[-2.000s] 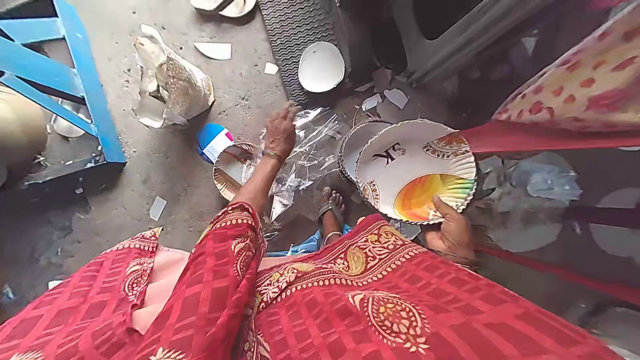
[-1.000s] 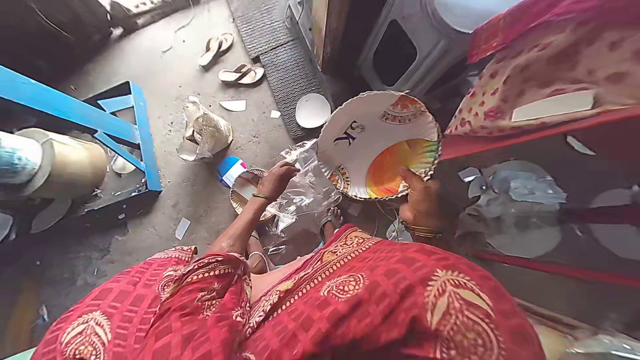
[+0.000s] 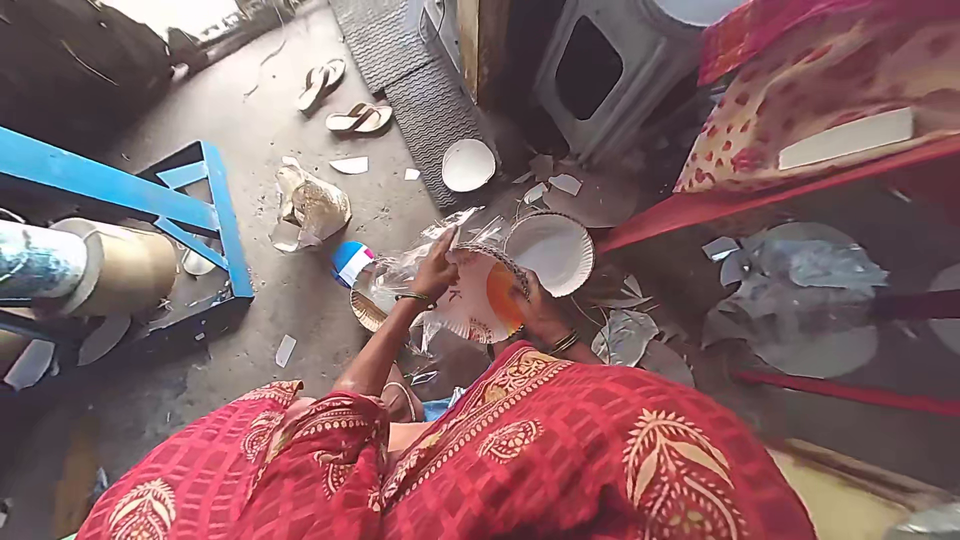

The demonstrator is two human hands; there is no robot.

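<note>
Printed paper plates with fluted rims (image 3: 472, 296), seemingly a stack, are tilted in front of my body. My right hand (image 3: 544, 311) grips their right edge, over an orange patch of the print. My left hand (image 3: 437, 271) is at their upper left, against clear plastic film (image 3: 401, 270); the film partly covers the fingers' surroundings, and whether it is pinched cannot be told. Beyond my right hand lies a whitish fluted plate (image 3: 555, 251). Left of the held plates, a fluted plate edge (image 3: 367, 311) shows beneath the film, beside a blue and white round object (image 3: 351, 262).
A blue metal frame (image 3: 232, 225) stands at the left. A crumpled sack (image 3: 311, 206), sandals (image 3: 360, 118), a white disc (image 3: 469, 165) on a ridged mat (image 3: 420, 97) and scraps lie ahead. At the right are a red bar (image 3: 787, 180), patterned cloth (image 3: 750, 135) and discs with plastic (image 3: 810, 300).
My right hand has brought the printed plates left and lower, from beside my left hand to right against it. They now tilt more, and the whitish plate behind them shows.
</note>
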